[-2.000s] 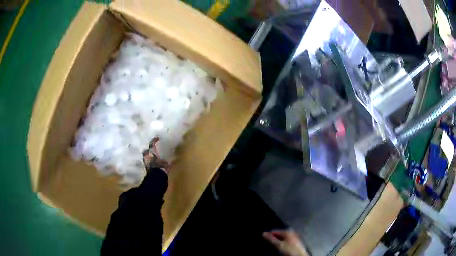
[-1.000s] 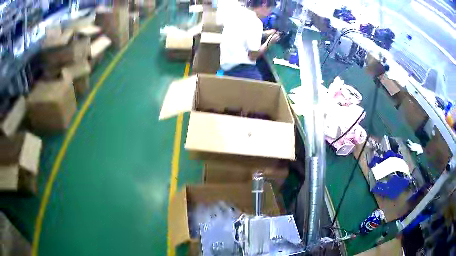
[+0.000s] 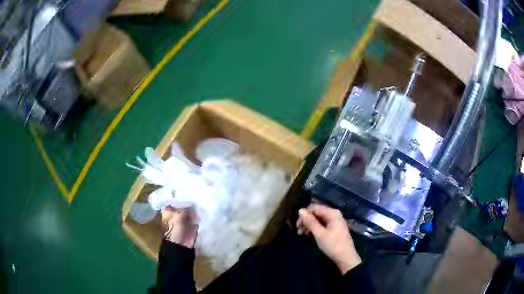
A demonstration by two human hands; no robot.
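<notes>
My left hand (image 3: 181,225) holds a bunch of white translucent fan blades (image 3: 187,178) over the left side of an open carton (image 3: 258,123). More white blades (image 3: 255,201) lie heaped in the carton; the view is blurred there. My right hand (image 3: 326,229) is just in front of the press machine (image 3: 396,123), fingers curled together. I see nothing in it, but cannot tell if it pinches something small. The machine has a bright steel plate, an upright silver slide and a dark front bar.
A long shiny feed tube (image 3: 468,109) slants up at the machine's right. A regulator with a blue knob (image 3: 426,227) is at the plate's right corner. Another carton (image 3: 431,40) stands behind the machine. More cartons (image 3: 110,64) stand upper left, beyond a yellow floor line.
The view has turned back down from the aisle to the carton and machine. Two seconds ago my left hand was in the blade heap; now it is raised with a bunch of blades.
</notes>
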